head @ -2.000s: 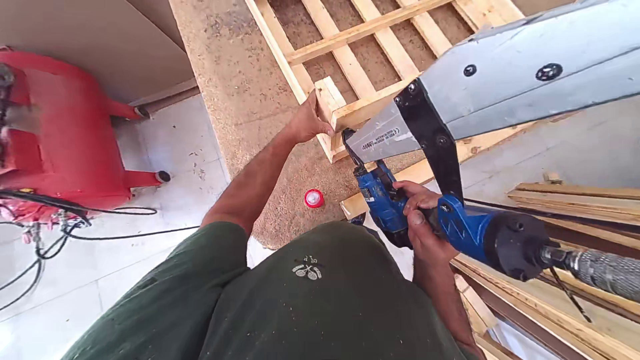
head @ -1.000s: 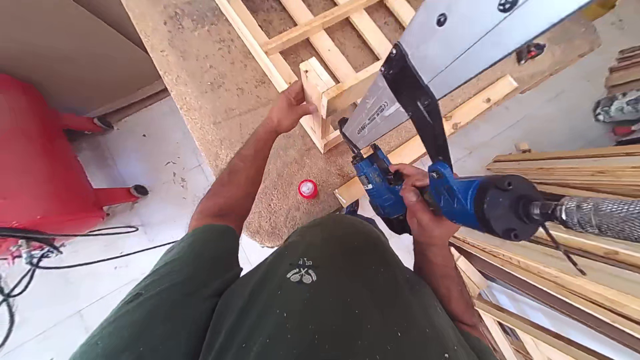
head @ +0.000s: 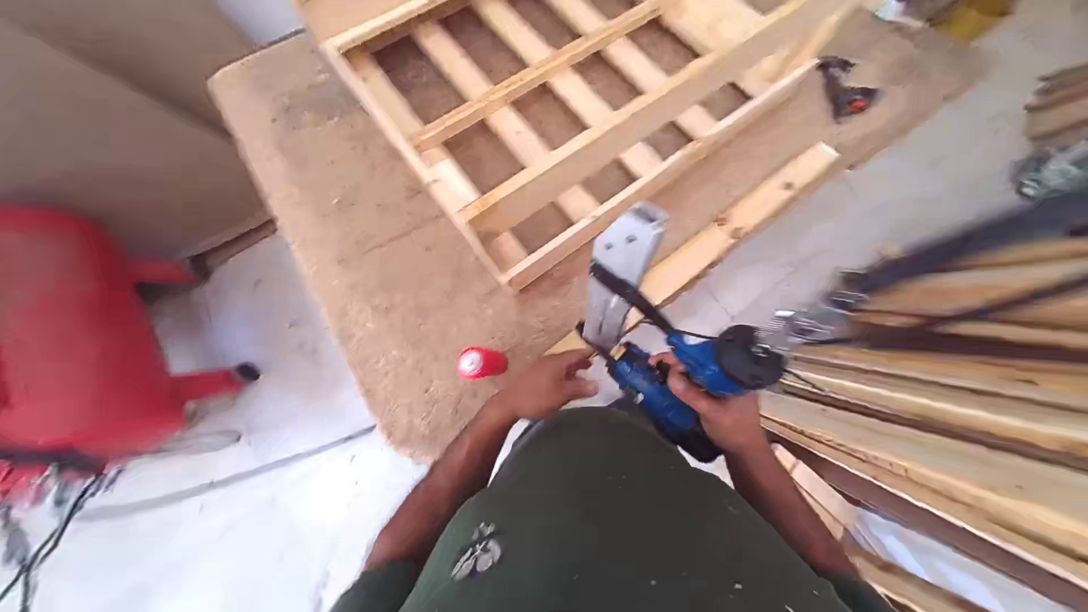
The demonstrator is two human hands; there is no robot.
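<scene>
My right hand [head: 718, 412] grips the handle of a blue pneumatic nail gun [head: 659, 391] with a long metal magazine [head: 620, 272], close in front of my body. My left hand [head: 548, 387] is beside the tool's front end, fingers apart; whether it touches the tool I cannot tell. A slatted wooden frame [head: 561, 161] lies on the worn board worktop [head: 374, 297] beyond both hands. A red, round-topped object [head: 483, 363] is on the worktop just left of my left hand. An air hose with metal fittings [head: 803, 327] runs from the tool to the right.
A loose wooden plank [head: 739, 221] lies along the worktop's right side. Near its far right edge is a dark tool with a red part [head: 847, 89]. Stacked timber [head: 952, 433] stands at right, partly under the hose. A red tank [head: 85, 331] stands on the floor at left.
My left hand has let go of the frame's corner and moved down beside the nail gun. The nail gun has come away from that corner, still in my right hand. The view has shifted.
</scene>
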